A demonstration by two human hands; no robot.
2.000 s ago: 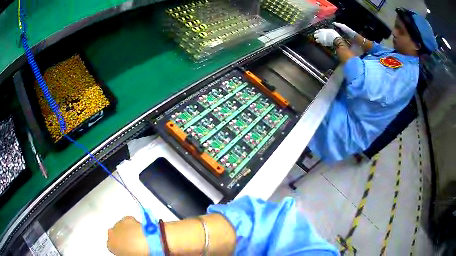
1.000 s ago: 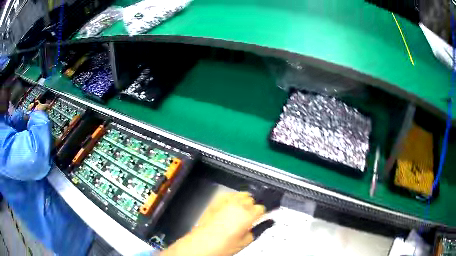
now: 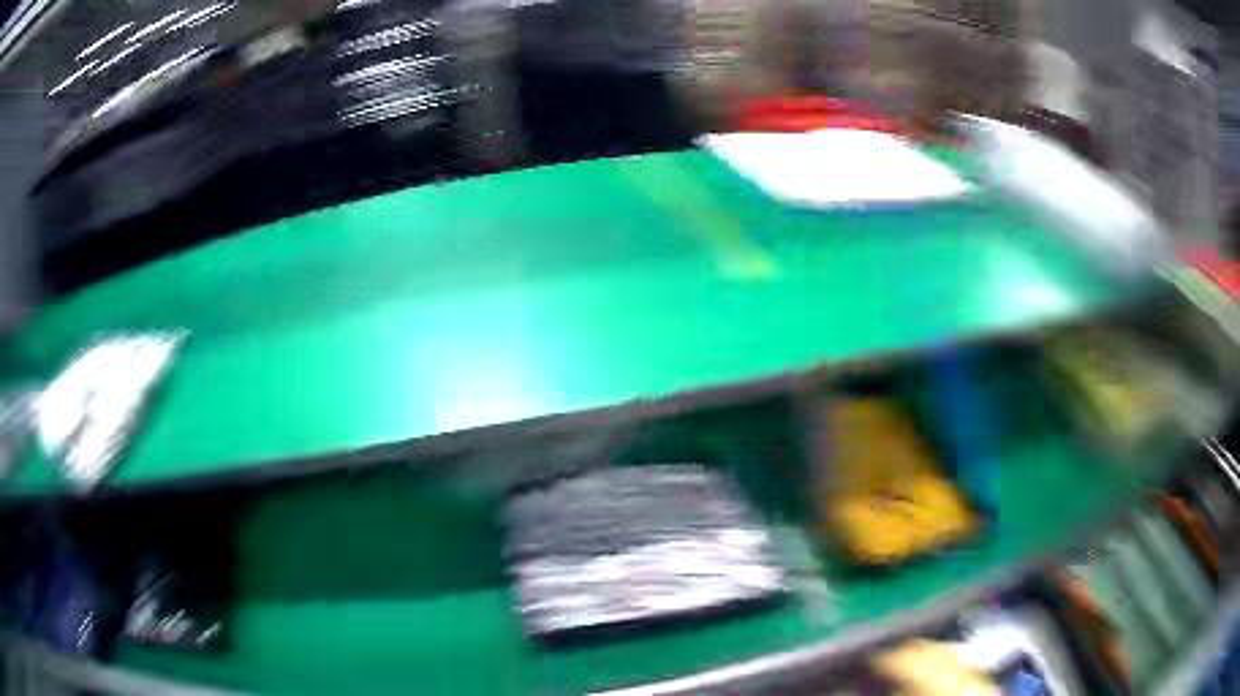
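Note:
The view is strongly blurred. A tan shape at the bottom edge, right of centre, looks like my right hand (image 3: 938,669), cut off by the edge, with a blue and white blur beside it. Its fingers and any hold cannot be made out. My left hand is out of the picture. A black bin heaped with silver-white parts (image 3: 646,551) lies on the green bench below the shelf. A bin of yellow parts (image 3: 891,483) lies to its right.
A green shelf (image 3: 517,313) spans the view above the bins. A white sheet or tray (image 3: 843,169) and a white bag-like item (image 3: 106,401) lie on it. A blurred pallet (image 3: 1156,585) shows at the lower right. A dark bin (image 3: 170,605) is at lower left.
The view has swung right and up, so the bins appear further left and the shelf fills more of it. The left pallet, phone and neighbouring worker are out of view.

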